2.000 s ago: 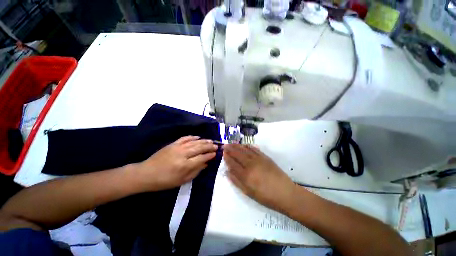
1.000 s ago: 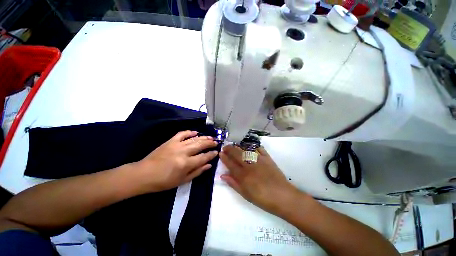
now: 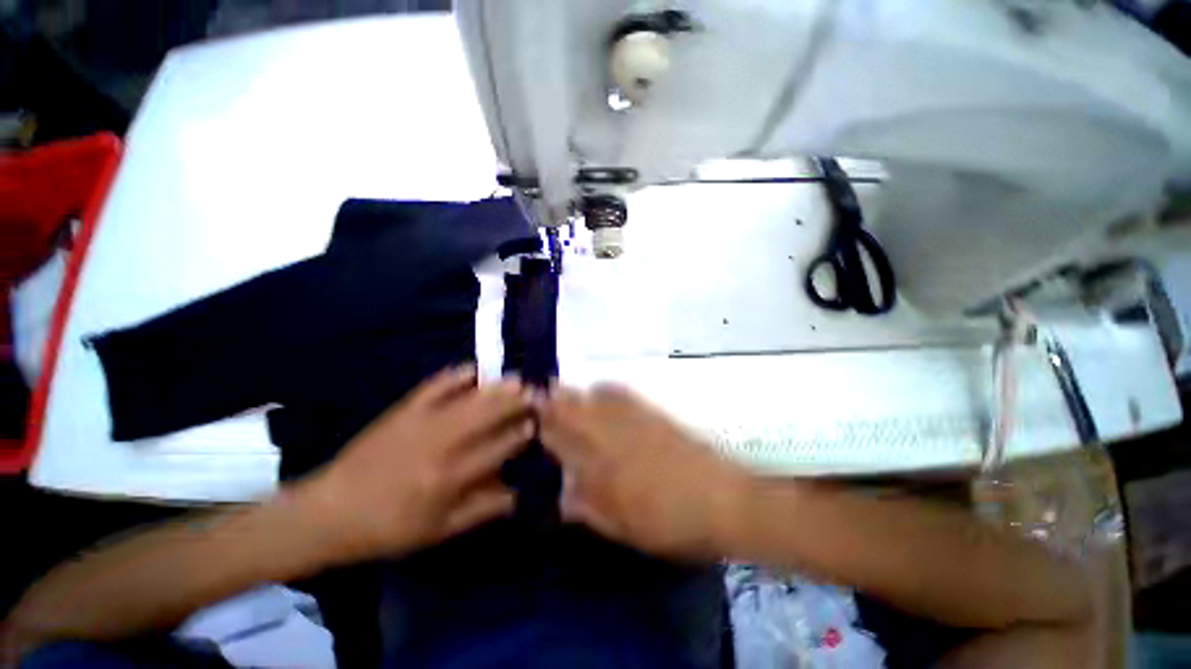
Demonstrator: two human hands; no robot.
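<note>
A dark garment panel (image 3: 301,307) lies on the white table and hangs over its front edge. Its upper right corner reaches the presser foot (image 3: 554,246). A white strip (image 3: 490,320) runs along the cloth beside a narrow dark strip (image 3: 529,320). My left hand (image 3: 438,457) and my right hand (image 3: 634,464) are both bare and blurred, side by side at the table's front edge. Their fingertips meet on the dark strip and pinch it. The fingertips are partly hidden, and the cloth below them goes into my lap.
The sewing machine head (image 3: 849,92) stands over the back right. Black shears (image 3: 852,268) lie beside it. A red basket (image 3: 65,314) is at the left table corner. White pieces (image 3: 268,627) are below the table at left, and a plastic bag (image 3: 803,627) below at right.
Both hands have moved from beside the presser foot toward me, to the table's front edge. The white strip now shows up near the foot. The camera view has shifted downward.
</note>
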